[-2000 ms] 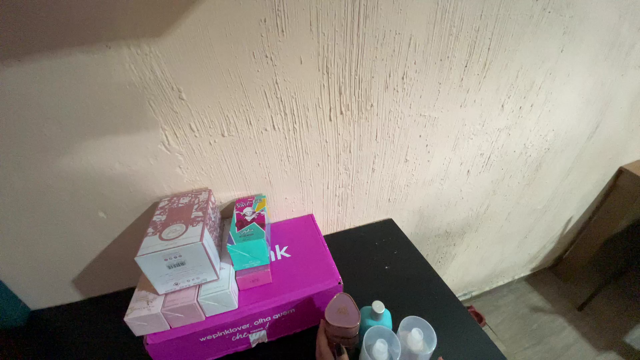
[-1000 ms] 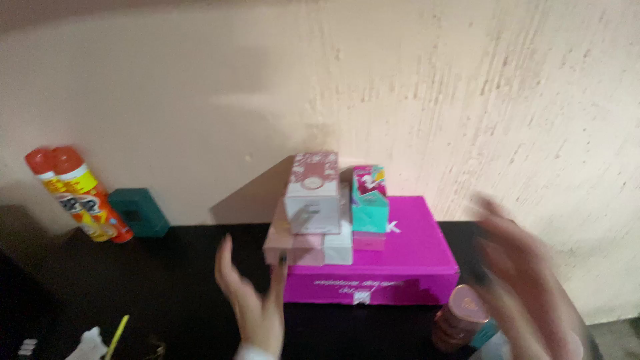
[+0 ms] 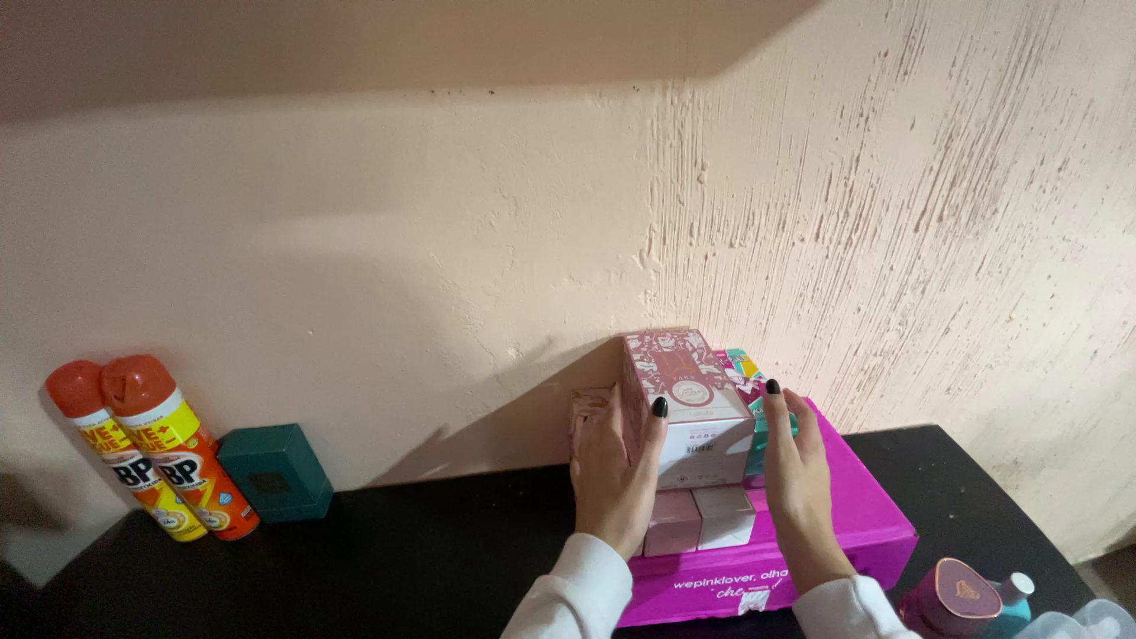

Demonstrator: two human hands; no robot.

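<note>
A magenta cardboard box point(image 3: 852, 515) with writing lies on the black tabletop against the wall. Small pale pink and white cartons point(image 3: 726, 517) rest on it, and a larger pink-and-white patterned carton point(image 3: 701, 444) sits on top of them. My left hand point(image 3: 617, 479) is at the left side of the stack, its thumb by the patterned carton. On the other side, my right hand point(image 3: 799, 479) is against a teal and multicoloured carton point(image 3: 757, 439), fingers upward. Whether either hand grips firmly cannot be told.
Two orange-capped aerosol cans point(image 3: 209, 479) stand at the left beside a dark green box point(image 3: 275, 475). At the lower right are a dark pink bottle point(image 3: 950, 595), a turquoise bottle with a white cap point(image 3: 1016, 590) and clear plastic caps point(image 3: 1096, 621). The table's right edge point(image 3: 1012, 510) shows.
Both hands, apart and in the air one second ago, have come in to the two sides of the carton stack. The view has shifted, bringing the cans into sight since the earliest frame.
</note>
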